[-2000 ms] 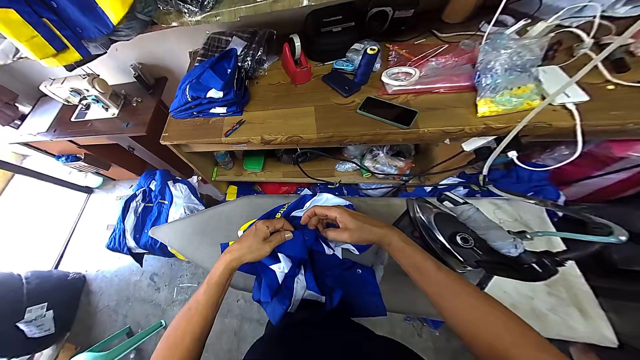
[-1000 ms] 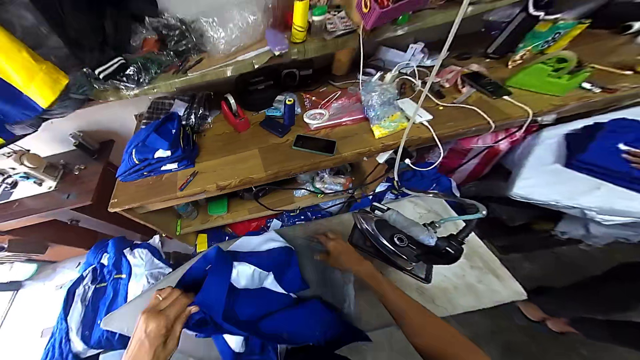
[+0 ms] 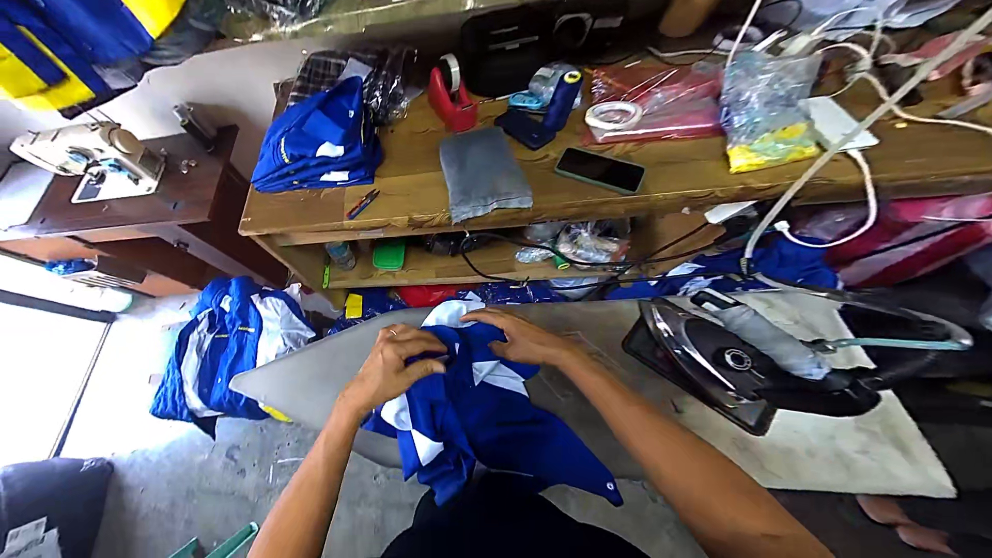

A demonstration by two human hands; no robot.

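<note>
A blue and white garment (image 3: 496, 418) lies bunched over the grey ironing board (image 3: 310, 372), its lower part hanging over the near edge. My left hand (image 3: 399, 364) is at the garment's upper left, fingers curled at the cloth. My right hand (image 3: 519, 337) rests on its upper right, fingertips on the white and blue fabric. Whether either hand pinches the cloth is hard to tell. To the right of my right hand, a black steam iron (image 3: 736, 356) with a wrapped handle sits on the board.
A wooden workbench (image 3: 411, 201) behind the board bears a folded blue garment (image 3: 318, 139), a grey cloth pad (image 3: 486, 174), a red tape dispenser (image 3: 452, 97) and a phone (image 3: 599, 170). More blue and white clothing (image 3: 232, 349) is piled at left. White cables (image 3: 845, 147) hang near the iron.
The garment, spread wider one second ago, is now bunched between my hands. My right hand has moved from the bare board onto the cloth. A grey pad now lies on the workbench.
</note>
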